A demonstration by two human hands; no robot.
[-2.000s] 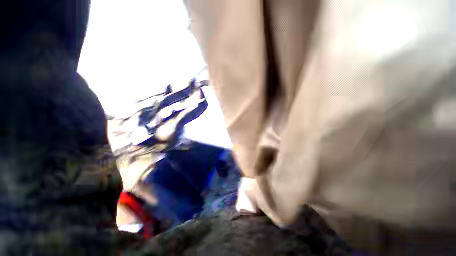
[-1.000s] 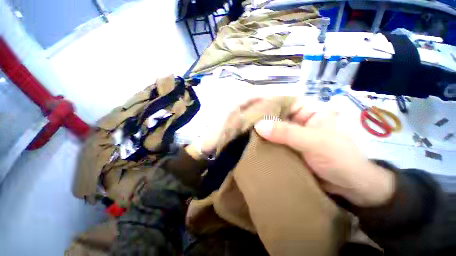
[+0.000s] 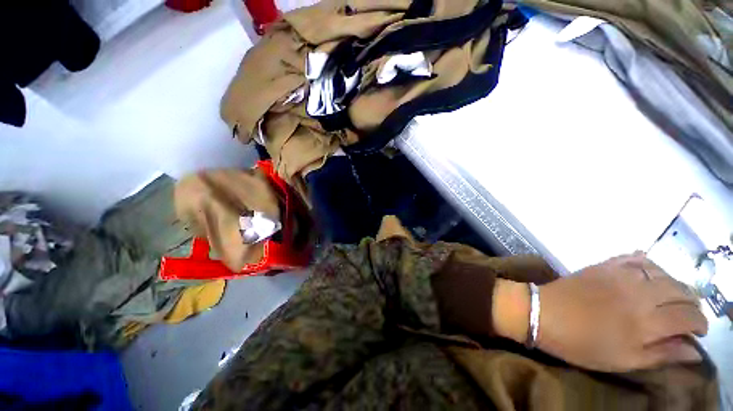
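My left hand (image 3: 615, 317), with a pale band at the wrist, is at the right on the white machine table (image 3: 595, 152). Its fingers are bent down over khaki cloth (image 3: 522, 377), which runs along below the hand and forearm; the thumb and the grip underneath are hidden. Metal machine parts (image 3: 715, 277) show just beyond the fingers at the right edge, cut off and overexposed. My right hand is not in view.
A khaki and navy garment heap (image 3: 362, 72) hangs over the table's left end. Left of the table are a red frame (image 3: 273, 253) with khaki cloth on it, grey-green cloth (image 3: 137, 249) and a blue item (image 3: 64, 381). Pale and khaki cloth (image 3: 659, 88) lies at the upper right.
The view has swung left and down. The khaki piece held up by both hands a second ago is now low at the right under my left hand. My right hand has left the picture.
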